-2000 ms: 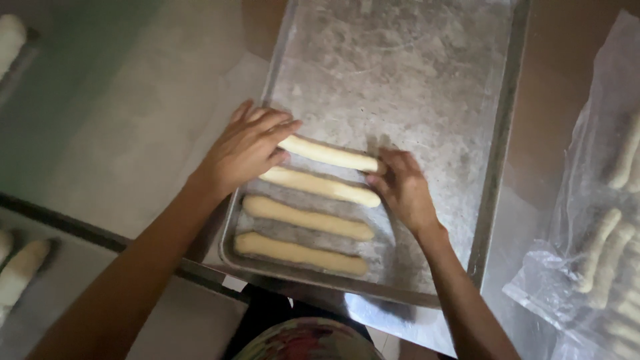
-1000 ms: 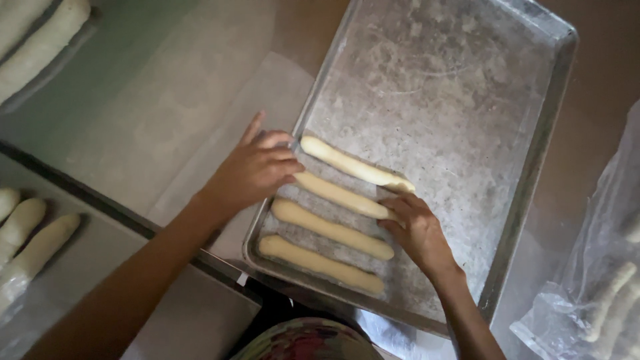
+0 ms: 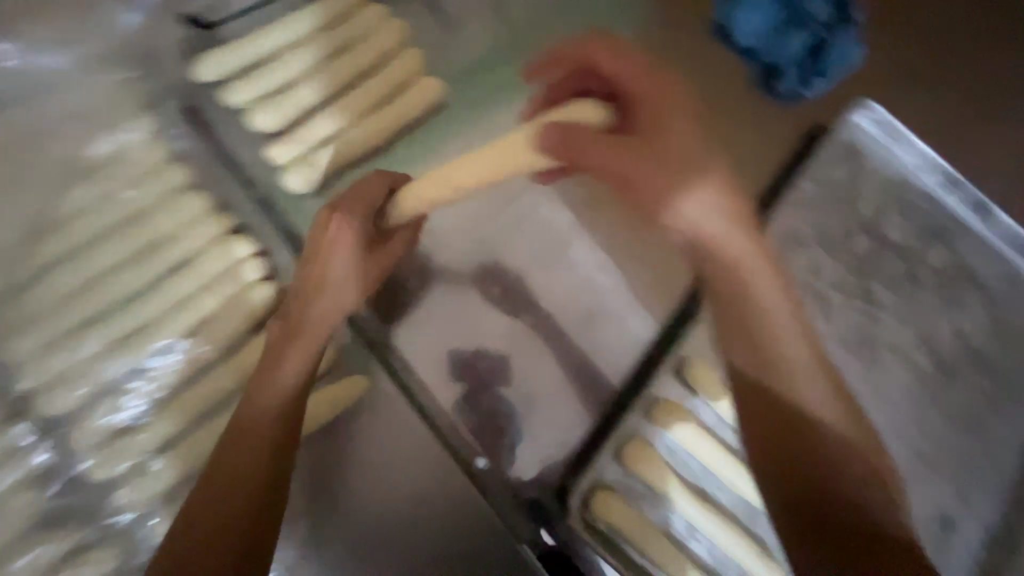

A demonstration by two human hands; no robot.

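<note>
A rolled dough stick (image 3: 488, 168) is held up between both hands, tilted with its right end higher. My left hand (image 3: 352, 240) grips its lower left end. Around the upper right end, my right hand (image 3: 616, 128) is closed and blurred by motion. Below the held stick lies a pale work surface (image 3: 520, 320) with shadows of the hands and arms. Several dough sticks (image 3: 680, 496) lie in a row on a metal sheet tray (image 3: 888, 280) at the right, partly behind my right forearm.
Several dough sticks (image 3: 320, 88) lie side by side at the upper left. More sticks (image 3: 144, 296) rest at the left, partly under clear plastic (image 3: 152, 392). A blue crumpled item (image 3: 792, 40) sits at the top right. Dark edges (image 3: 432, 416) border the work surface.
My hands have left the dough sticks on the tray and now hold one up over the surface to its left. The view has swung left.
</note>
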